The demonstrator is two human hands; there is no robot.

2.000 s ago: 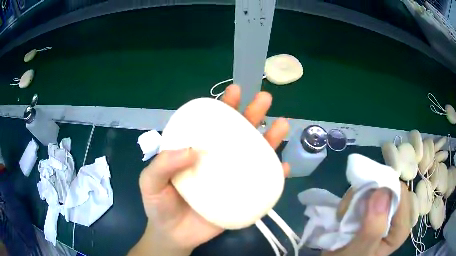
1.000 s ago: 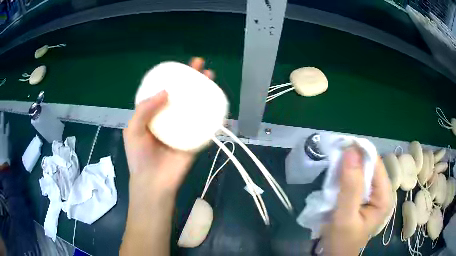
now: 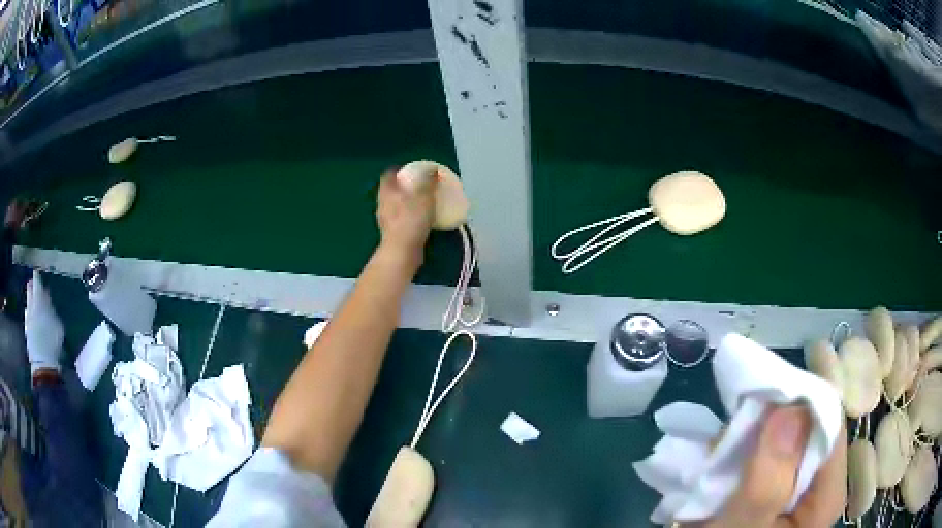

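Observation:
My left hand [image 3: 408, 211] is over the dark green belt [image 3: 300, 155], left of the grey post, with its fingers on a cream corded bar [image 3: 448, 198]; its white cord hangs down toward the rail. My right hand [image 3: 780, 469] is at the lower right, holding a bunched white wiping cloth [image 3: 764, 387] above the bench. Another cream bar [image 3: 403, 488] lies on the bench at the bottom, cut off by the frame edge, its cord loop pointing up. A squat whitish dispenser bottle [image 3: 626, 376] with a shiny metal top and open lid stands by the rail.
The upright post [image 3: 485, 155] crosses the belt. Several bars lie on the belt, one [image 3: 688, 202] right of the post. A bundle of bars [image 3: 890, 402] hangs at right. Crumpled cloths [image 3: 212, 428], a second bottle [image 3: 122, 299] and another person's pale-gloved hand [image 3: 43, 328] are at left.
My left hand has moved away from me with the bar, from close in front to over the belt. My right hand has moved down and right with the cloth. The view has shifted.

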